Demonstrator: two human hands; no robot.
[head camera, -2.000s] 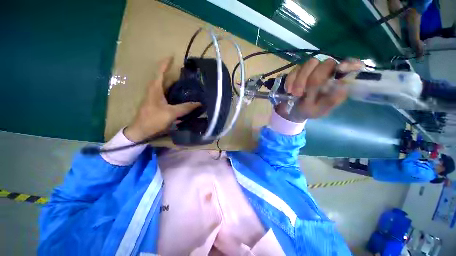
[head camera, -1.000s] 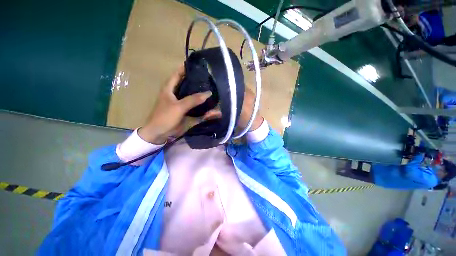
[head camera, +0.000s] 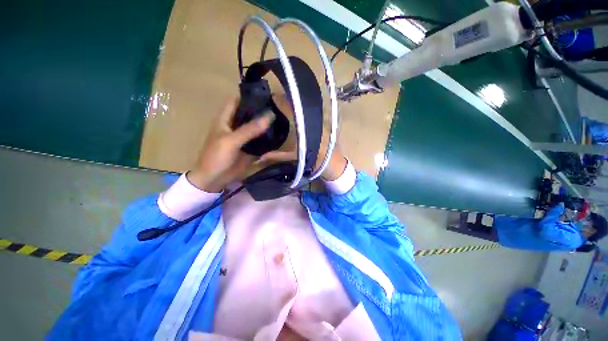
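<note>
A black headset (head camera: 308, 100) with two pale hoops is held in front of my chest, over the near edge of the brown cardboard mat (head camera: 200, 53). My left hand (head camera: 223, 148) grips the black earcup (head camera: 265, 130), with the thumb across it. My right hand (head camera: 327, 150) is behind the headband and hoops, partly hidden, and holds the lower part of the headset. The microphone boom (head camera: 190, 216) points down to the left across my sleeve. The power screwdriver (head camera: 447, 43) hangs at upper right, untouched, its metal nose (head camera: 360, 85) beside the hoops.
The green conveyor (head camera: 460, 143) with a white rail (head camera: 460, 113) runs behind and to both sides. Black cables (head camera: 573, 66) hang by the screwdriver. Another person in blue (head camera: 543, 230) is at far right. Yellow-black tape (head camera: 43, 254) marks the floor.
My right hand let go of the screwdriver, which now hangs up and to the right, and moved behind the headset. The headset has since shifted slightly left.
</note>
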